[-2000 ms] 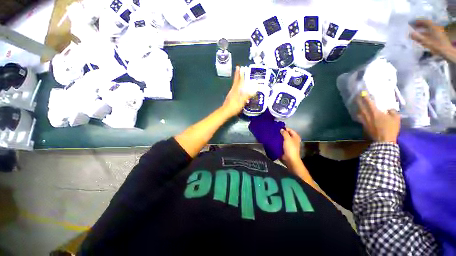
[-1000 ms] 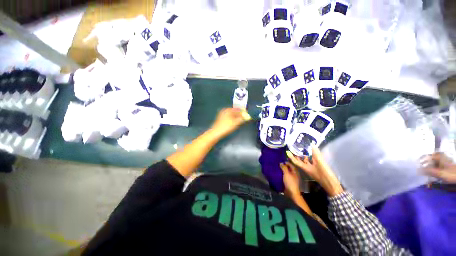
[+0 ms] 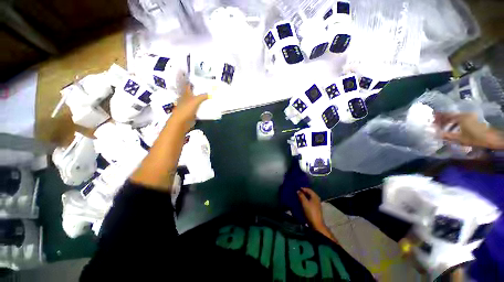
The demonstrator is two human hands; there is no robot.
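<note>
My left hand (image 3: 189,104) is stretched over the heap of white security cameras (image 3: 130,102) at the left, fingers spread at one camera's housing; whether it grips is unclear. My right hand (image 3: 309,205) holds a crumpled dark purple cloth (image 3: 294,190) at the bench's front edge. One camera (image 3: 315,151) stands just above the cloth, black windows facing up. Behind it a row of cameras (image 3: 330,102) stands close together.
A small bottle (image 3: 266,128) stands mid-bench on the green mat. More cameras (image 3: 290,44) stand on white sheeting behind. At right, a co-worker's hands hold a clear bag (image 3: 381,143) and a blurred camera (image 3: 439,217). A rack (image 3: 22,193) is far left.
My left hand has moved from the near cameras, past the bottle, to the left heap. One of the two near cameras is gone from the mat; the co-worker holds one. My right hand keeps the cloth.
</note>
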